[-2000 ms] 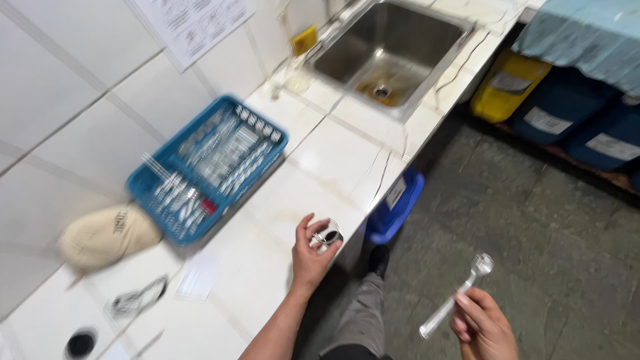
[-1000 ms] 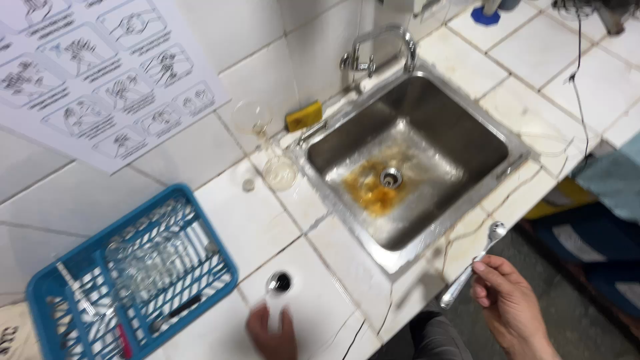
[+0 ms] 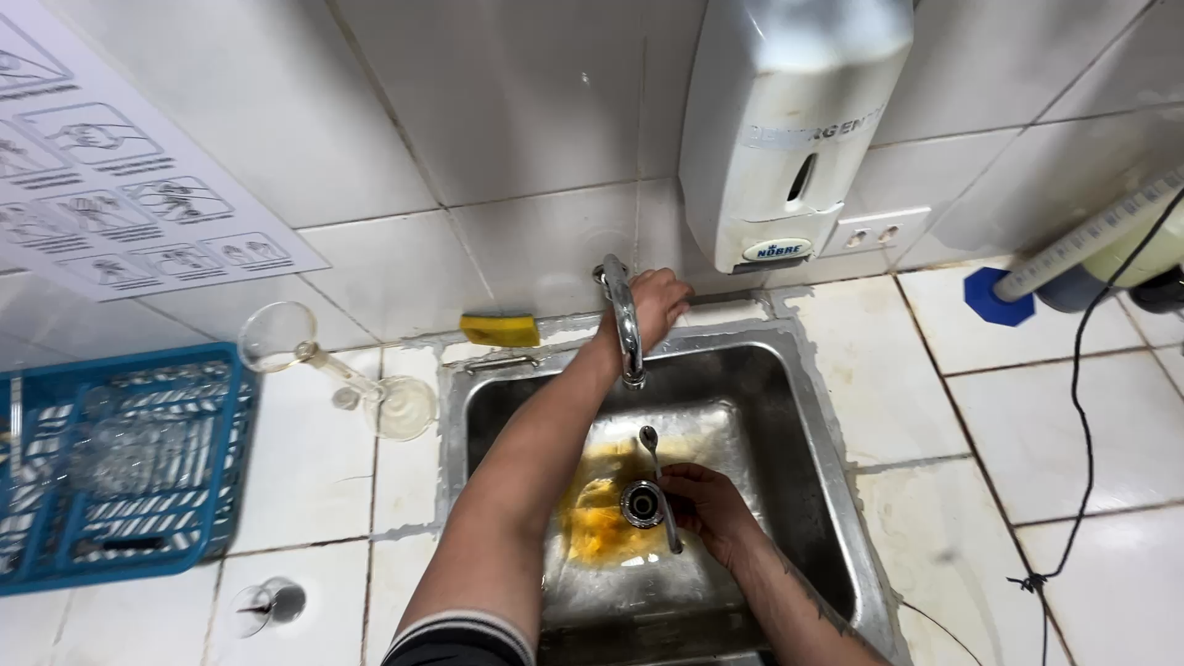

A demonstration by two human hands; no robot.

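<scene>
My left hand [image 3: 659, 303] reaches behind the curved chrome faucet [image 3: 625, 324], at the wall side of the sink; its fingers are partly hidden, and what they touch cannot be made out. Over the stainless steel sink [image 3: 805, 407], my right hand [image 3: 708, 509] holds a metal double-ended spoon [image 3: 662, 490] by its handle, beside the drain [image 3: 642, 504]. Yellow-orange liquid stains the basin floor left of the drain. A small glass with dark contents [image 3: 252, 610] stands on the tiled counter at lower left.
Left of the sink are a yellow sponge [image 3: 499, 330], a glass funnel-shaped vessel [image 3: 402, 407] and a blue rack of glassware [image 3: 227, 462]. A detergent dispenser [image 3: 786, 139] hangs above. At right lie a black cable [image 3: 1080, 416] and a blue-footed cylinder [image 3: 999, 296].
The view has moved to the sink. My left hand has left the small glass on the counter and reached to the faucet. My right hand has brought the spoon over the basin.
</scene>
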